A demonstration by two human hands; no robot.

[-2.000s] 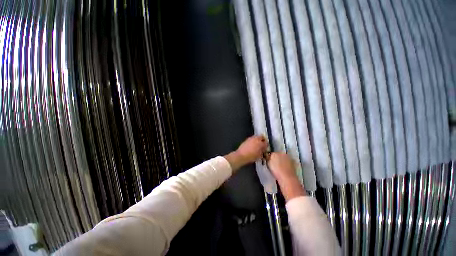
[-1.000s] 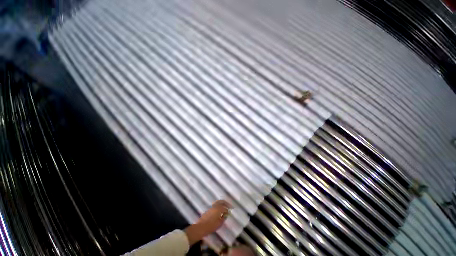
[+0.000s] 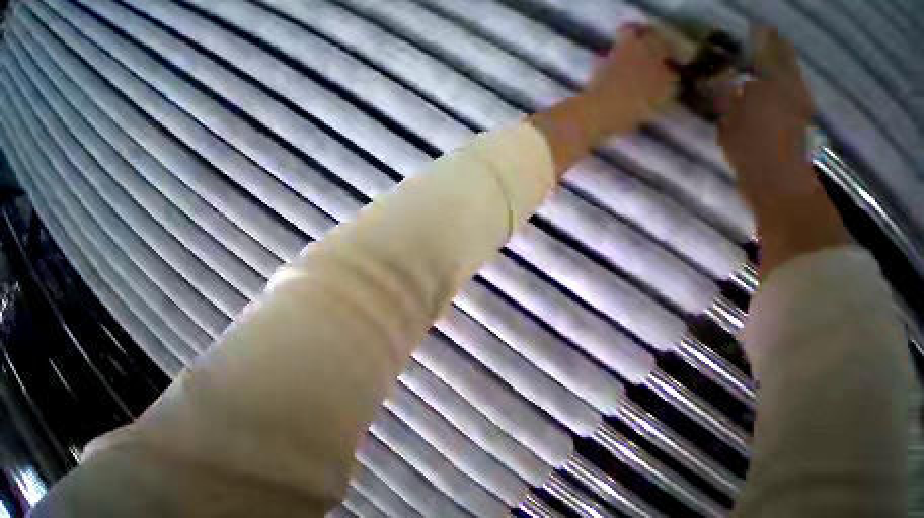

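Note:
The white covering (image 3: 405, 76) lies ribbed over the parallel bars and fills most of the view. Small brown clips or clamps (image 3: 711, 67) sit at the upper right, between my hands. My left hand (image 3: 640, 81) reaches to them from the left, fingers bent around their left side. My right hand (image 3: 772, 126) is at their right side, fingers pointing up. Both hands touch the dark brown pieces, which are blurred and partly hidden by the fingers.
Bare shiny metal bars (image 3: 648, 460) show below the covering's scalloped edge at the lower right. More white covering (image 3: 871, 71) lies at the upper right, past a shiny bar and dark gap. A dark area with shiny bars (image 3: 51, 334) is at the lower left.
The view has swung over the bed, away from the aisle-side edge. Both hands are now together at the brown pieces, which lay untouched on the covering one second ago.

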